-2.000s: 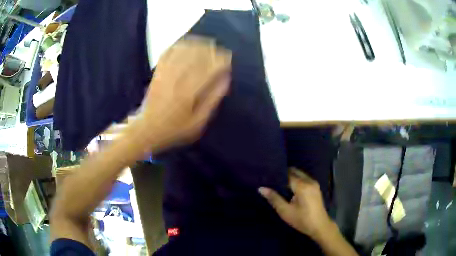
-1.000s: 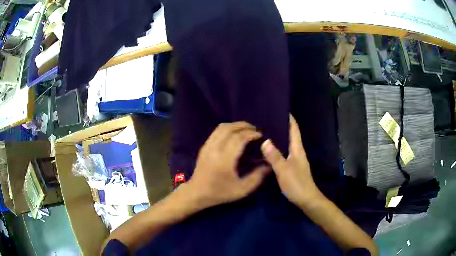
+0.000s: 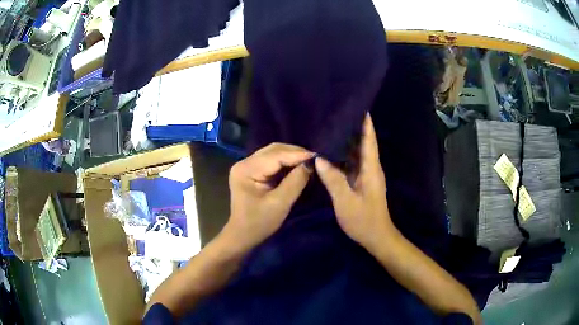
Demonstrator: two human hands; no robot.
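Note:
A long dark navy cloth panel (image 3: 317, 70) hangs from the white table (image 3: 438, 18) over my lap. My left hand (image 3: 270, 187) pinches the cloth edge between thumb and index finger. My right hand (image 3: 355, 190) meets it at the centre, its thumb on the same edge and its fingers along the cloth's right side. The fingertips of both hands are nearly touching. More dark cloth (image 3: 165, 38) hangs over the table edge at the upper left.
An open cardboard box (image 3: 108, 241) with plastic bags stands lower left, below a blue case (image 3: 219, 130). At right, a grey striped bundle (image 3: 489, 184) with a dark tie carries cream tickets (image 3: 506, 172). Machines stand at upper left.
Both hands have come together at the cloth edge, my left hand changing from a loose curl to a pinch. The view has shifted, so the surroundings sit slightly further right.

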